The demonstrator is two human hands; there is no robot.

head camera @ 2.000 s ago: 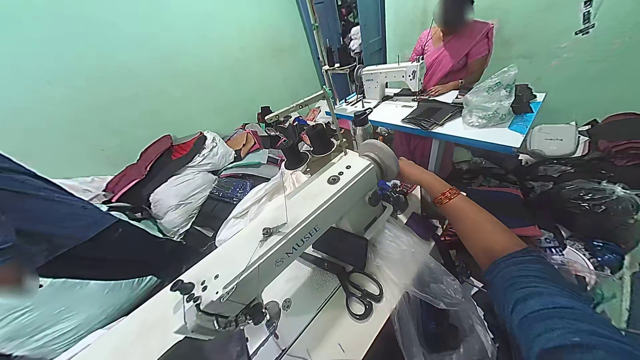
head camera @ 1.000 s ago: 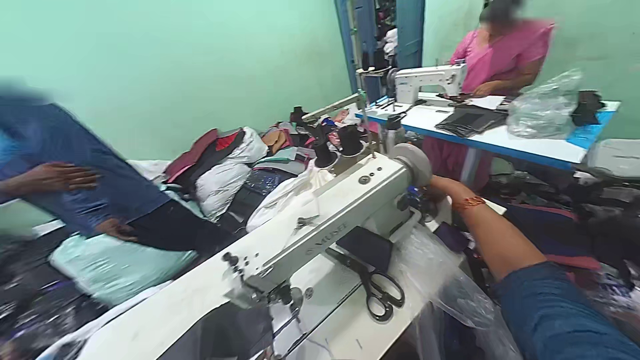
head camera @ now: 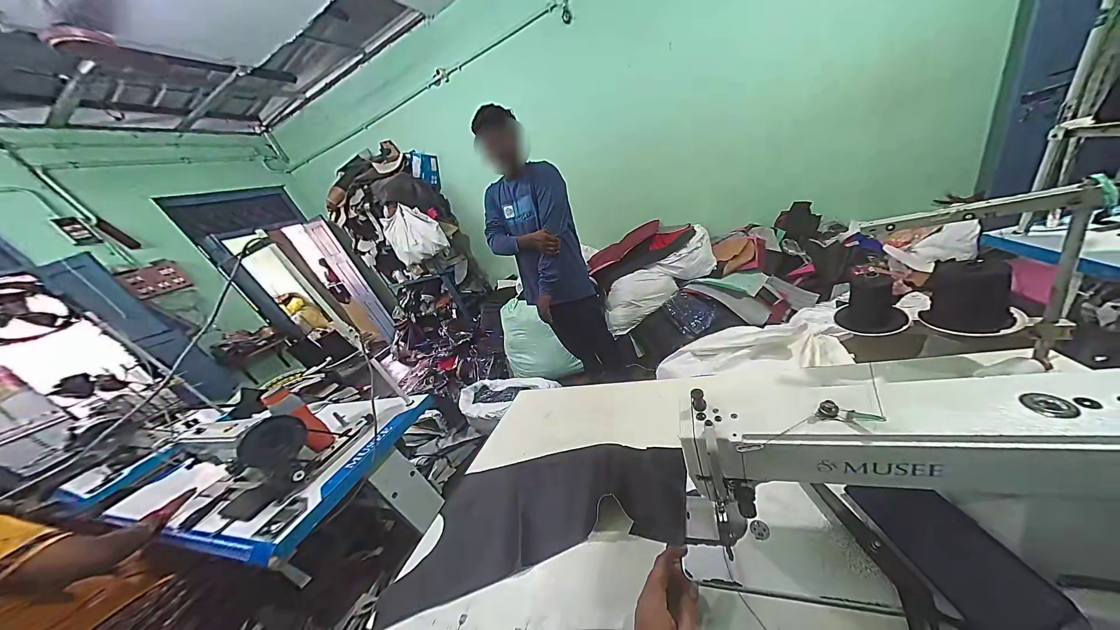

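Note:
My left hand is at the lower edge of the view, its fingertips at the corner of a dark sheet of material. Whether they grip it is unclear. The sheet spreads over the white sewing table, its right edge beside the needle area of a white industrial sewing machine. A dark flat rectangular piece lies below the machine arm, partly over a black scissors handle. Two black thread cones stand behind the machine. My right hand is out of view.
A person in a blue shirt stands beyond the table, near a pale green sack and heaped material. Another sewing table with a blue edge is at left. Another person's arm reaches in at lower left.
The view has swung left. My right hand, earlier at the machine's handwheel, has left the view; my left hand has come into it. The person in blue now has both arms drawn in.

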